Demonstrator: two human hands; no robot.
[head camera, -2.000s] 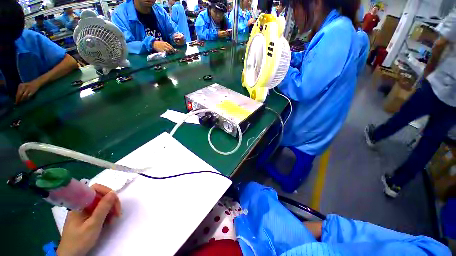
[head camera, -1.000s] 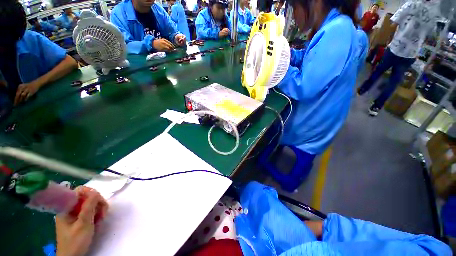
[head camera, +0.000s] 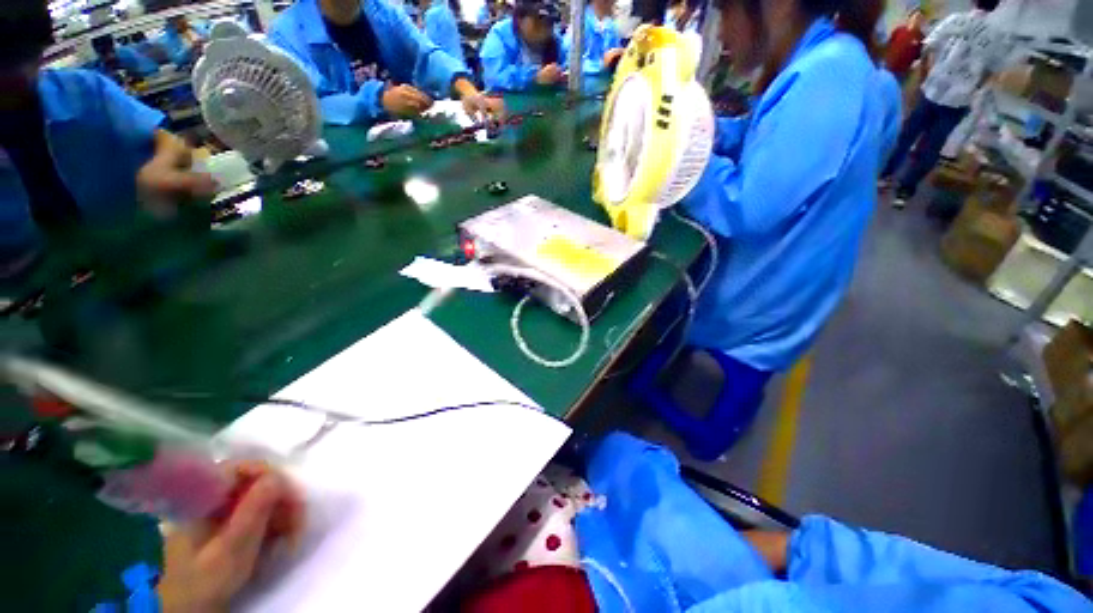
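My left hand (head camera: 234, 536) is at the lower left, blurred, with a blue band at its wrist. It is closed around the red front part of the glue dispensing syringe (head camera: 168, 483), whose pink barrel and green cap point up and left. The needle tip is hidden or lost in blur. A translucent air hose (head camera: 108, 401) passes above the syringe. The hand is over or beside the left part of the white work pad (head camera: 420, 479). A crumpled white tissue (head camera: 294, 431) lies on the pad's left part. No module shows at the syringe. My right hand is not visible.
The dispenser controller (head camera: 554, 252) stands behind the pad, with a paper slip (head camera: 450, 274) beside it. A yellow fan (head camera: 653, 132) and a white-grey fan (head camera: 255, 98) stand farther back. Small dark modules lie along the green bench (head camera: 360, 258). People in blue smocks sit around it.
Over the last second, my left hand and the syringe have shifted slightly right and down. The whole view has shifted slightly. The person opposite at left has raised a hand; the walking person is farther away.
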